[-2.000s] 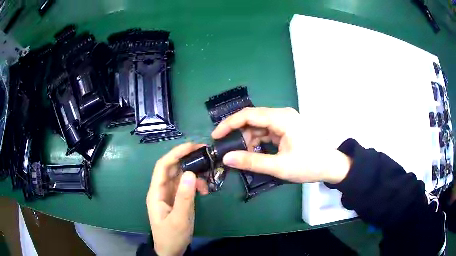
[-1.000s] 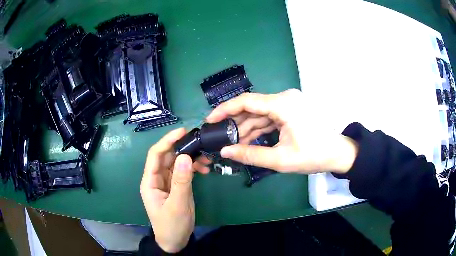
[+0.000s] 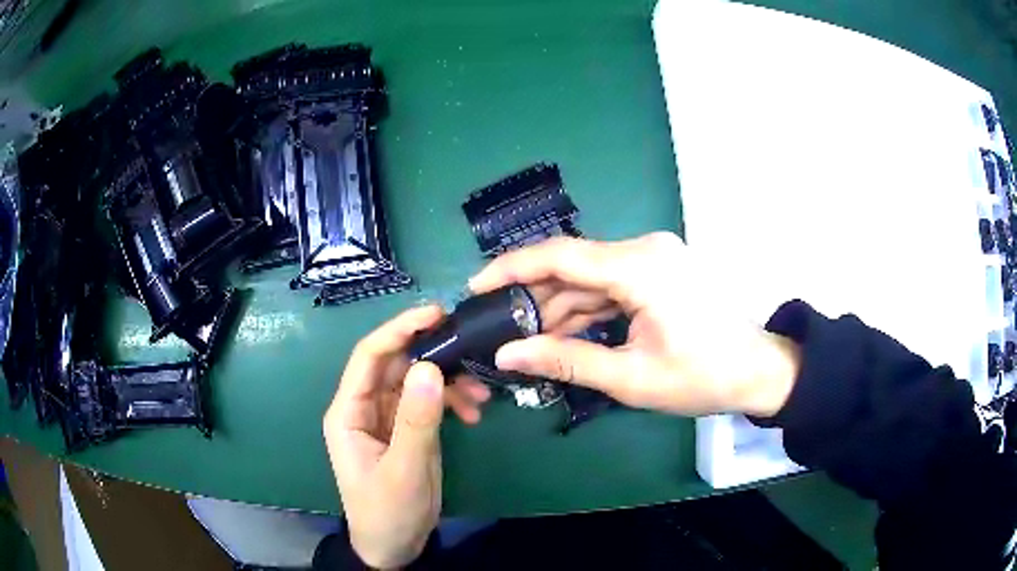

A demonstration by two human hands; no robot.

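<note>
A black barrel (image 3: 477,332) of two round sections in line is held between my hands, with silvery or clear bits at its right end. My left hand (image 3: 390,429) grips the glossy left section between thumb and fingers. My right hand (image 3: 636,323) grips the wider matte section. A small white connector (image 3: 529,395) hangs on a lead just below the barrel. A black housing shell (image 3: 520,209) lies on the green surface behind; its ribbed head shows, and my right hand hides much of the rest.
Many black housing shells (image 3: 338,190) are piled at the left. A thick white foam tray (image 3: 825,178) lies at the right, with small black modules along its far side. A brown cardboard box (image 3: 139,519) is below the bench at lower left.
The two barrel sections were angled with a gap and wires between them; now they sit in line and together. The white connector hangs below. The view has shifted slightly.
</note>
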